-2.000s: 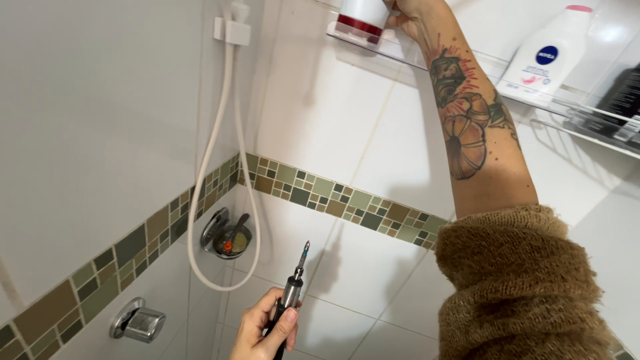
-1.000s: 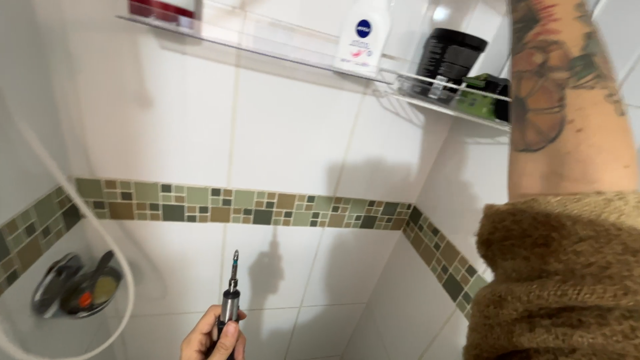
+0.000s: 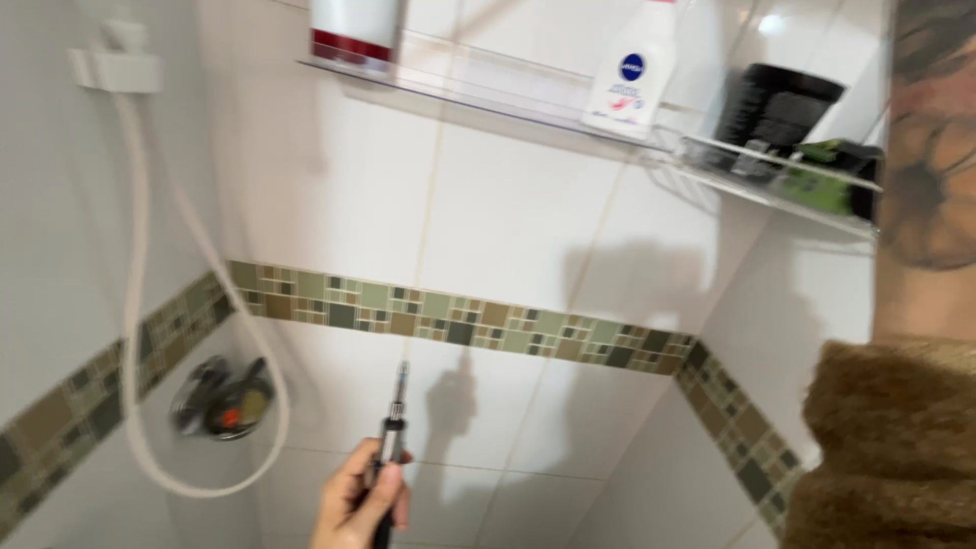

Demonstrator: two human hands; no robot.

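Note:
My left hand (image 3: 364, 492) grips a slim screwdriver (image 3: 390, 450) with a dark and silver handle, its thumb lying along the front. The metal shaft and tip point upward, in front of white wall tiles below the mosaic band. My tattooed right forearm (image 3: 926, 183), in a fuzzy brown sleeve (image 3: 888, 450), rises along the right edge; the right hand itself is outside the frame. Nearest to that forearm is a corner wire shelf (image 3: 778, 200) holding a black tube (image 3: 778, 114) and a green and black item (image 3: 827, 179).
A clear shelf (image 3: 488, 111) carries a white Nivea bottle (image 3: 634, 72) and a white container with a red band (image 3: 352, 34). On the left hangs a looped white shower hose (image 3: 134, 290), beside a metal soap dish (image 3: 236, 408). A mosaic tile band (image 3: 457, 320) crosses the walls.
Two seconds ago my right hand was at the red-banded container on the shelf; it has moved off to the right, out of view. My left hand keeps hold of the screwdriver. The view has shifted.

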